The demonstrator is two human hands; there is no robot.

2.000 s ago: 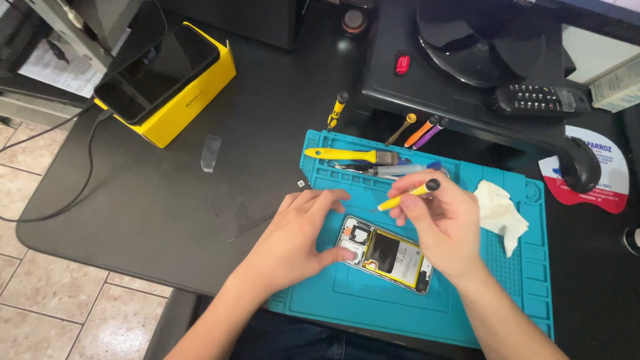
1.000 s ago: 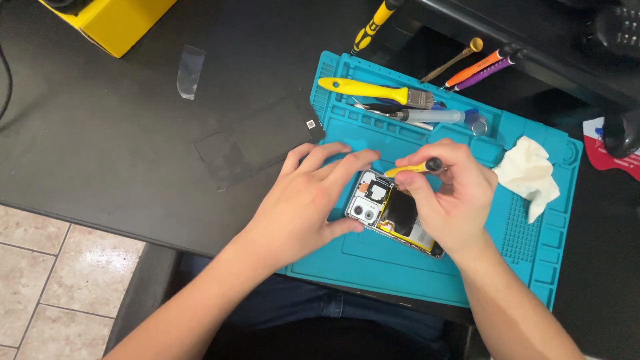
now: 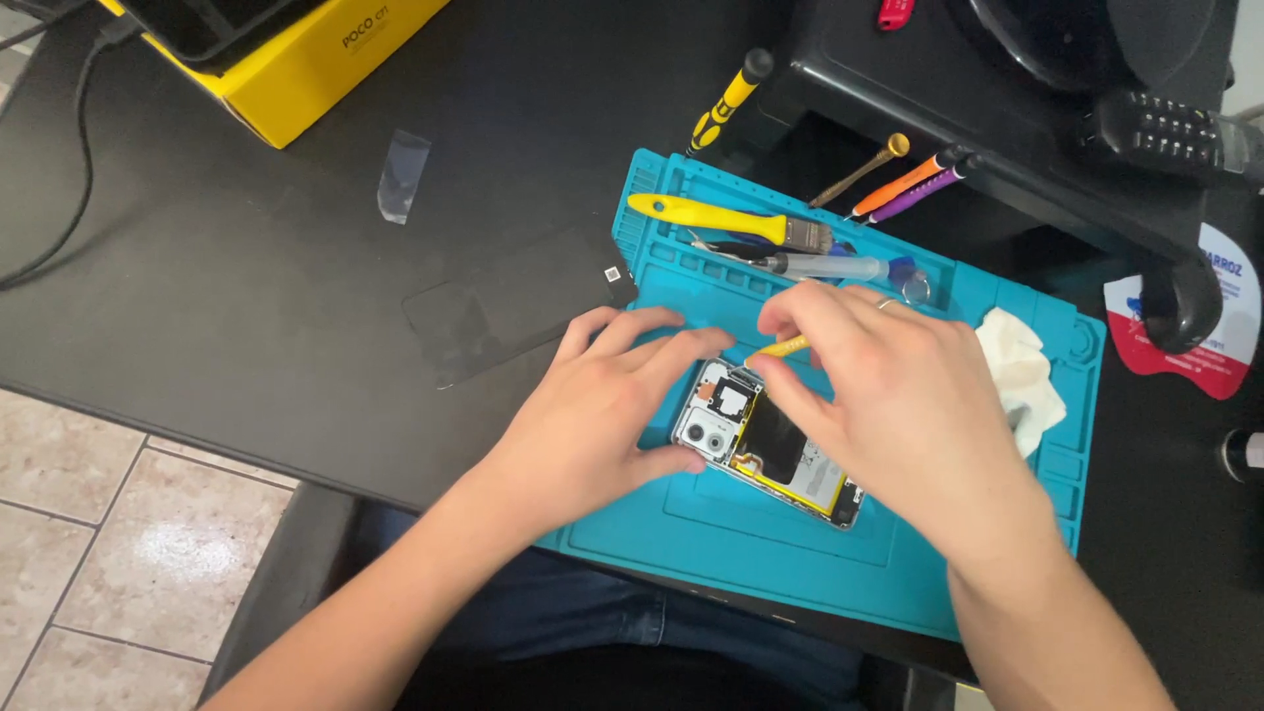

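Observation:
An opened smartphone [image 3: 770,444] lies on a teal silicone repair mat [image 3: 681,553], its battery and camera module exposed. My left hand [image 3: 612,395] steadies the phone's camera end, thumb at the lower edge and fingers spread along the top. Held in my right hand [image 3: 869,375] is a yellow-handled tool [image 3: 780,348], its tip at the phone's upper edge near the camera end; the tip itself is hard to make out. Part of the battery is hidden by my right hand. A yellow brush [image 3: 726,217] and a clear syringe-like tube [image 3: 825,267] lie in the mat's upper tray.
A yellow-and-black screwdriver [image 3: 729,104], an orange screwdriver [image 3: 901,186] and a purple screwdriver [image 3: 918,191] stand behind the mat. White cloth [image 3: 1022,375] lies on its right. Left are a dark thin panel [image 3: 513,306], clear film [image 3: 403,178] and a yellow box [image 3: 296,74]. A computer mouse [image 3: 1180,306] sits right.
Two seconds ago the yellow tool was raised above the phone in my right hand; now it is down at the phone's upper edge. My left hand stays at the phone.

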